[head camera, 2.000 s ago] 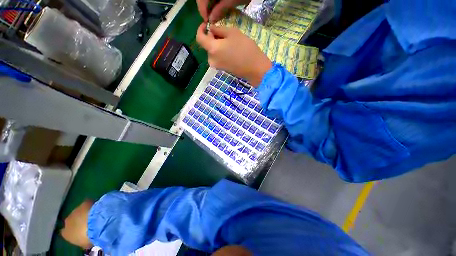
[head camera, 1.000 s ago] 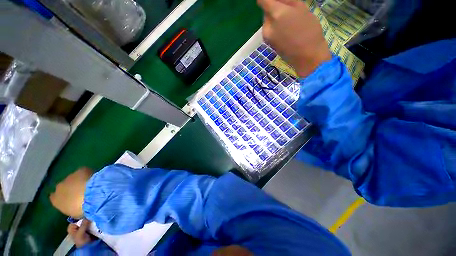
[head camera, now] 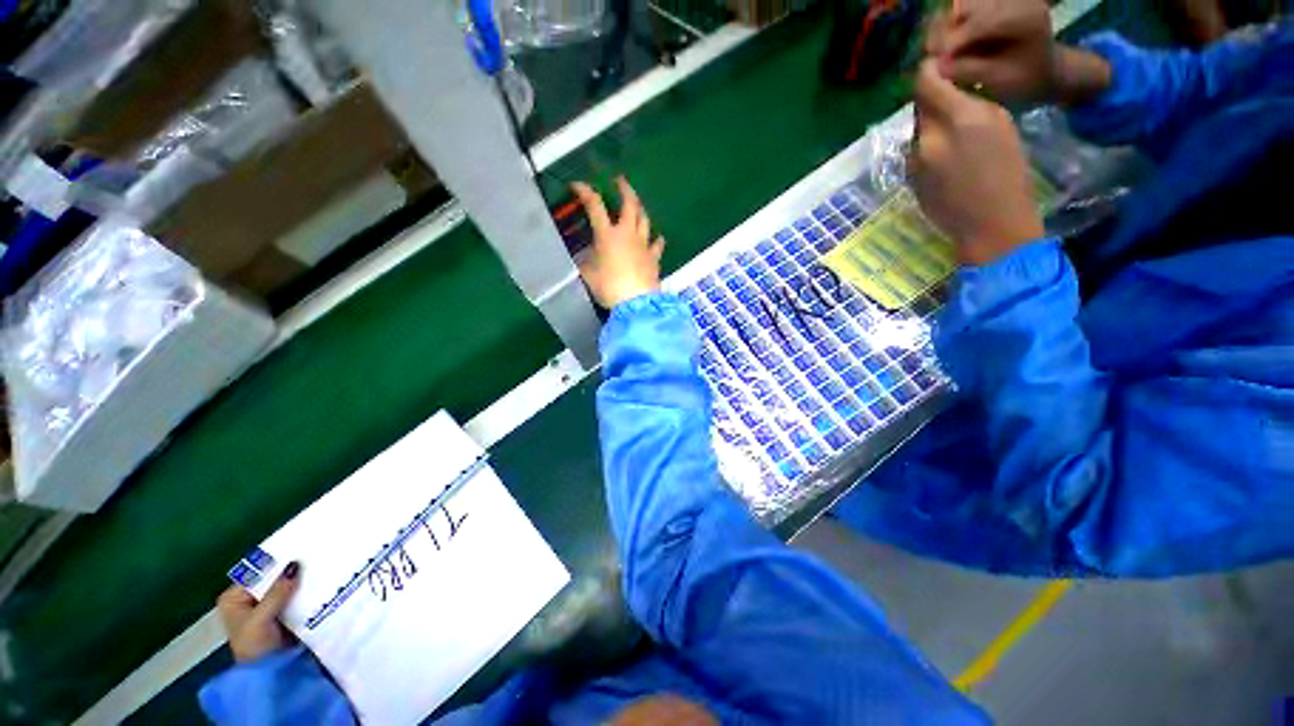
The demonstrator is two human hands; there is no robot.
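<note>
My left hand [head camera: 258, 618] grips the left corner of a white label backing sheet [head camera: 433, 603] with black handwriting, a line of blue stickers and a few at its corner. My right hand [head camera: 620, 244] is over the green belt with fingers spread. Beside its fingers is a small dark box [head camera: 572, 224] with a red-orange edge, partly hidden behind a grey post; I cannot tell if they touch. A blue label sheet [head camera: 809, 333] lies right of my right sleeve, with a yellow label sheet [head camera: 901, 255] over its upper part.
Another worker's hands [head camera: 979, 156] are above the yellow sheet. Another dark, red-edged item [head camera: 869, 43] is at the upper right, blurred. The grey post [head camera: 476, 156] slants down to the belt edge. A white foam tray [head camera: 135, 369] with clear bags stands left beyond the belt [head camera: 362, 348].
My right hand has moved from the lower left up and right to the box. The backing sheet now shows fully in my left hand. The view has shifted; the worker's hands remain by the yellow sheet.
</note>
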